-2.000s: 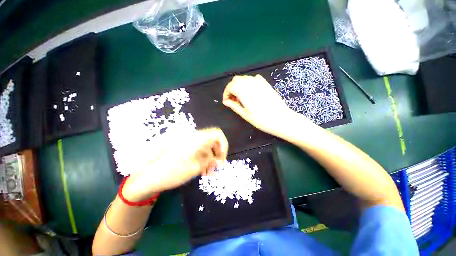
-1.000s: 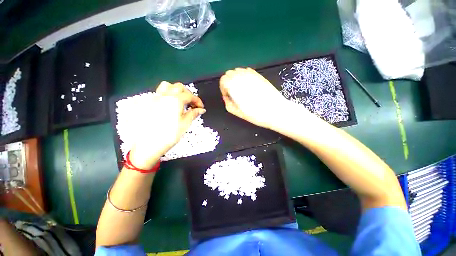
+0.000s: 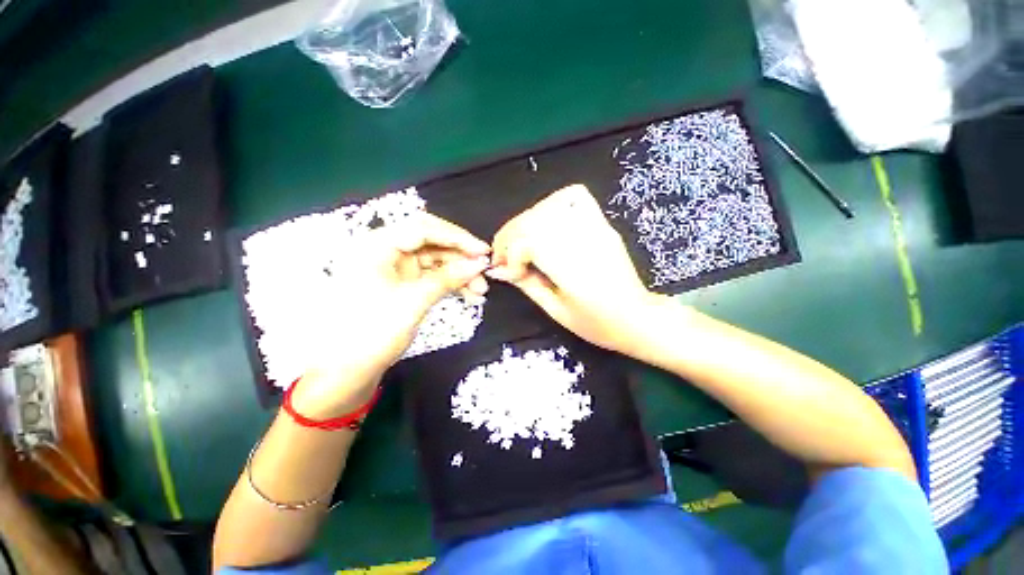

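My left hand (image 3: 399, 286) and my right hand (image 3: 573, 264) meet fingertip to fingertip over the middle of the long black tray (image 3: 472, 180). Their fingertips pinch a tiny part; which hand holds what is too small to tell. White plastic parts (image 3: 292, 281) are heaped at the tray's left end, partly behind my left hand. Thin metal pins (image 3: 702, 197) are heaped at its right end. A small near tray (image 3: 539, 489) holds a looser heap of white assembled pieces (image 3: 522, 399).
A pen-like tool (image 3: 811, 174) lies right of the long tray. A clear bag (image 3: 382, 51) is at the back, a white bag (image 3: 881, 79) at upper right. A side tray (image 3: 168, 247) with a few white pieces is left. A blue crate (image 3: 971, 444) is at lower right. A person's arm shows at lower left.
My left hand first moved from above the small tray's heap to the white parts, then right to meet my right hand. My right hand has come slightly down and its fingertips now meet the left ones.
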